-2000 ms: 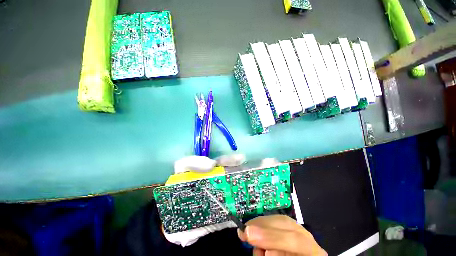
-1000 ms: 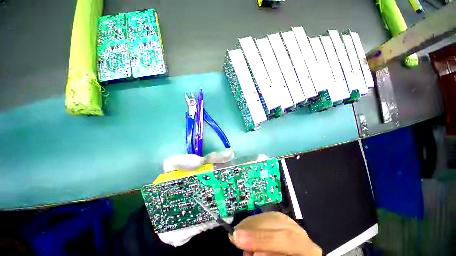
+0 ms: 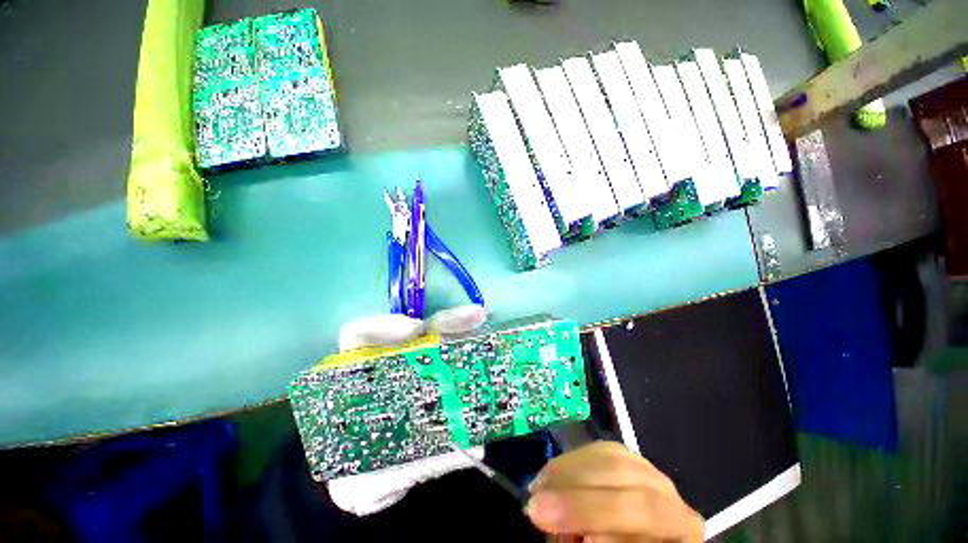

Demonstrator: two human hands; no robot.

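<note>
A long green circuit board (image 3: 441, 401) is held solder side up over the front edge of the bench mat. My left hand (image 3: 382, 331), in a white glove, grips it from behind and below; its fingers show at the top edge and more glove shows under the lower left edge. Yellow material (image 3: 377, 350) lies along the top edge. My right hand (image 3: 605, 493), bare, holds a thin dark probe (image 3: 497, 476) like a pencil; its metallic tip is at the board's lower edge, and I cannot tell if it touches.
Side cutters (image 3: 454, 269) and a purple-blue marker pen (image 3: 416, 249) lie on the teal mat (image 3: 212, 308). Boards with whitish sides (image 3: 600, 138) stand in a row at right. Two boards (image 3: 265, 90) lie beside a lime-yellow roll (image 3: 167, 127). A slanted post (image 3: 881, 80) is at right.
The probe tip has moved from the middle of the board's face to its lower edge, and my right hand has shifted slightly right. The surroundings have drifted left and up in view.
</note>
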